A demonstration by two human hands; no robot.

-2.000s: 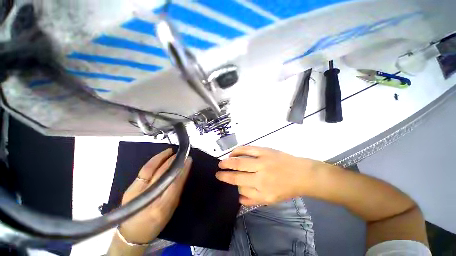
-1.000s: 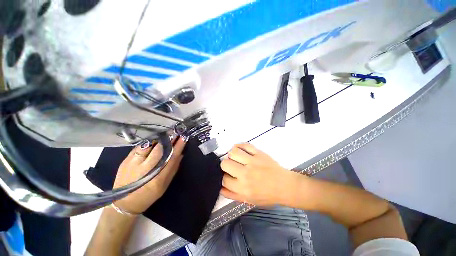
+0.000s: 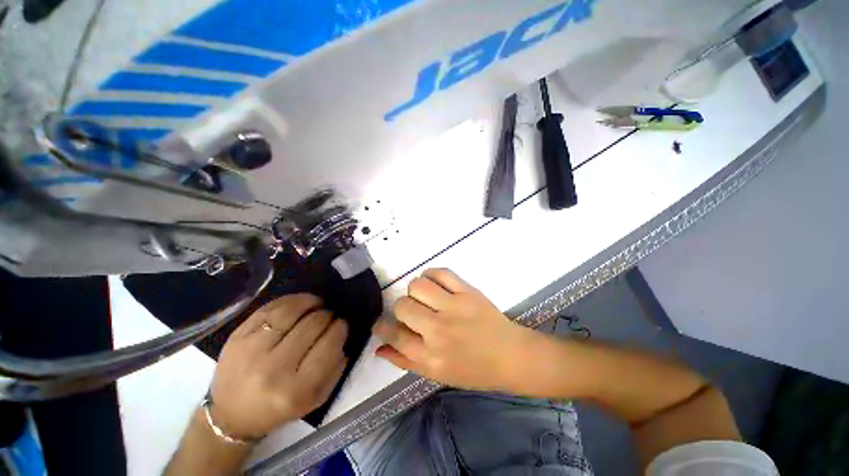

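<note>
A black fabric piece (image 3: 191,299) lies under the needle area of the white sewing machine (image 3: 321,121), with a small grey block (image 3: 351,262) over it beside the presser foot. My left hand (image 3: 284,358) rests on the fabric with bent fingers, holding it against the table. My right hand (image 3: 442,325) is at the fabric's right edge with curled fingers; whether it pinches the edge is unclear. The needle tip is hidden behind metal parts.
A grey flat tool (image 3: 502,177), a black-handled screwdriver (image 3: 557,167) and yellow-green and blue snips (image 3: 666,118) lie right of the needle. A curved metal guard (image 3: 140,353) crosses the near left. More black fabric (image 3: 65,325) lies left. A measuring tape (image 3: 605,266) edges the table.
The fabric has turned and moved farther under the machine. My left hand has drawn back from the needle area, nearer the table's front edge. The camera view has shifted.
</note>
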